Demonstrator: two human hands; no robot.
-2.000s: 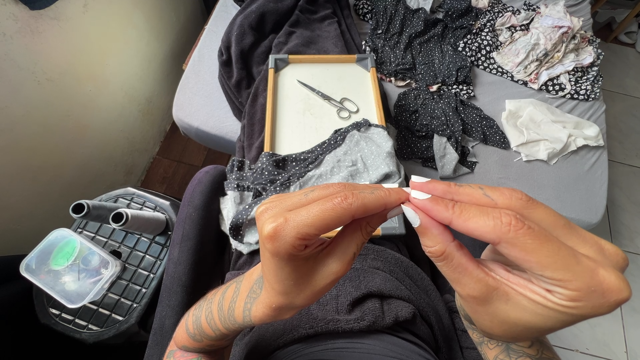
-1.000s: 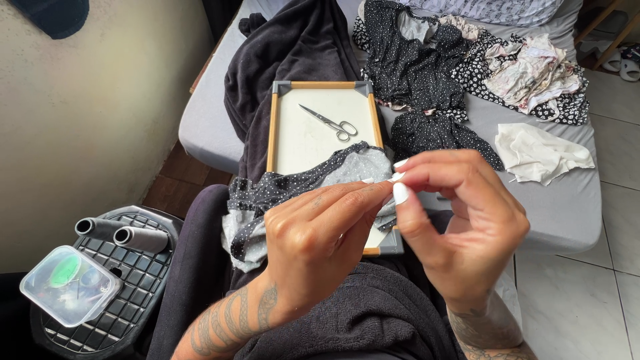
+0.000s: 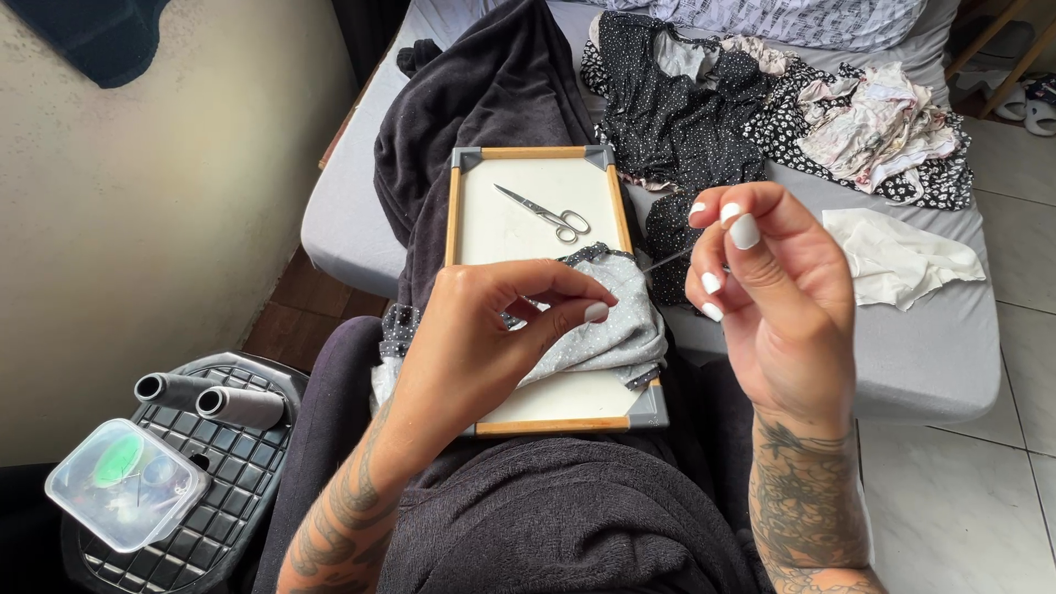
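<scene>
My left hand [image 3: 528, 330] is pinched at thumb and forefinger above a black-and-white dotted cloth [image 3: 615, 330]; what lies between the fingertips is too small to tell. Up and to the right, my right hand [image 3: 767, 272] has thumb and forefinger pressed together, with a thin dark thread [image 3: 668, 259] running from near its fingers down toward the left hand. The cloth lies across a wood-framed white board [image 3: 536, 173] on my lap. Metal scissors [image 3: 546, 214] rest on the board, beyond the cloth.
A black stool [image 3: 223, 462] at left bears two thread spools [image 3: 239, 407] and a clear plastic box [image 3: 124, 487]. Ahead, a grey-sheeted mattress [image 3: 916, 371] holds dotted garments [image 3: 676, 107], crumpled patterned cloth [image 3: 883, 124] and a white cloth [image 3: 899, 252]. A dark blanket [image 3: 487, 107] lies beside the board.
My hands, fingertips together in both earlier frames, are now apart. The right hand has moved up and to the right, and a thread shows between them.
</scene>
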